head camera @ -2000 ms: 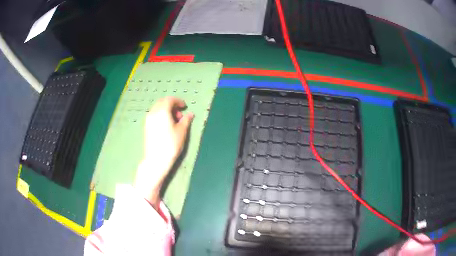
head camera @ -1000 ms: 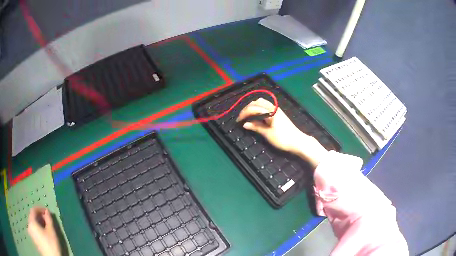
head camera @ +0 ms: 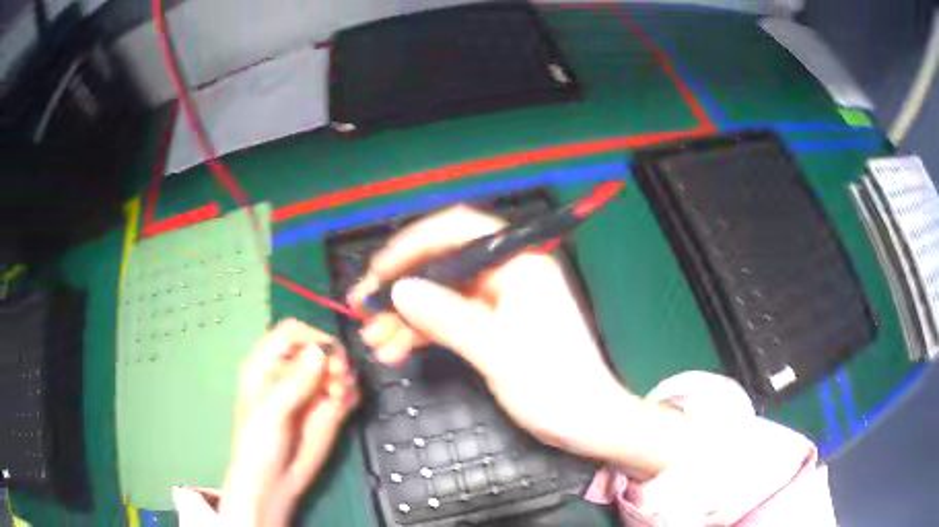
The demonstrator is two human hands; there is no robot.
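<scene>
My right hand (head camera: 484, 319) holds a thick black pen-shaped tool (head camera: 494, 247) with a red rear end, above the centre black pocketed tray (head camera: 443, 453). A thin red hose (head camera: 211, 154) runs from above towards the pen's front end. My left hand (head camera: 299, 396) is just left of my right hand, over the gap between the green pad and the tray, fingertips pinched together. Whether a tiny part is between them is too blurred to tell. The light green pad (head camera: 190, 412) lies at the left with rows of tiny parts. Bright dots show in the tray's lower left pockets.
Black tray stacks stand at the right (head camera: 772, 247) and far left (head camera: 23, 401). A black tray (head camera: 443, 67) and a pale sheet (head camera: 252, 103) lie at the back. A white dotted stack (head camera: 911, 226) is at the far right. Whitish papers (head camera: 813, 62) lie rear right.
My right hand has come from the right tray stack to over the centre tray, beside my left hand. My left hand has moved off the green pad towards the tray. The view has turned.
</scene>
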